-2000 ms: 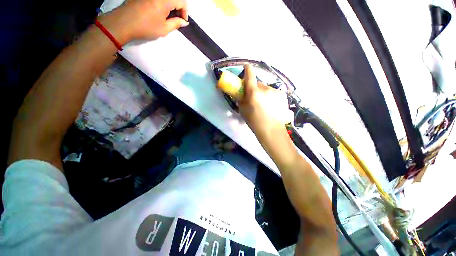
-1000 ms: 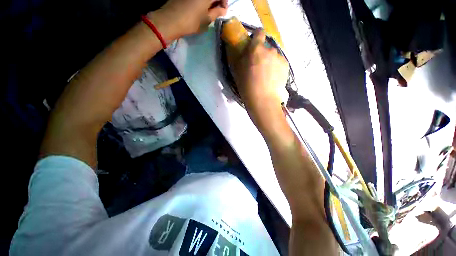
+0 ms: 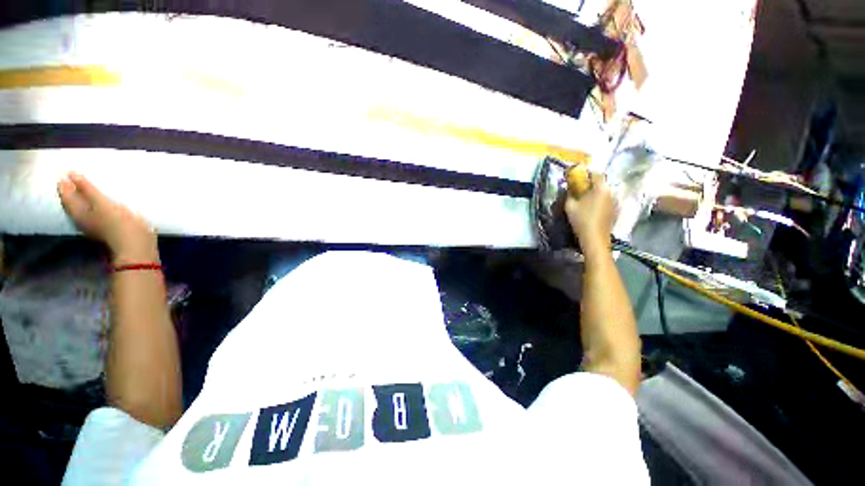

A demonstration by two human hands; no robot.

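Note:
A long narrow black fabric strip (image 3: 285, 157) lies along the white table cover (image 3: 332, 214), from the left picture edge to the iron. The steam iron (image 3: 552, 204) stands at the strip's right end near the table's right end. My right hand (image 3: 592, 211) is closed around its yellow handle. My left hand (image 3: 100, 214), with a red band at the wrist, is at the table's front edge below the strip, fingers apart, holding nothing. A yellow-tan template (image 3: 57, 76) shows beyond the strip at the left.
Wider black bands (image 3: 455, 47) lie at the table's far side. A yellow hose (image 3: 759, 315) and a thin black cord run off to the right of the iron. Small boxes and wires (image 3: 678, 199) are at the right end. A whitish bag (image 3: 57, 323) lies below the table at left.
The view has turned to face the table. The iron and my right hand are now at the table's right end. My left hand has moved away from the iron to the far left and its fingers have opened.

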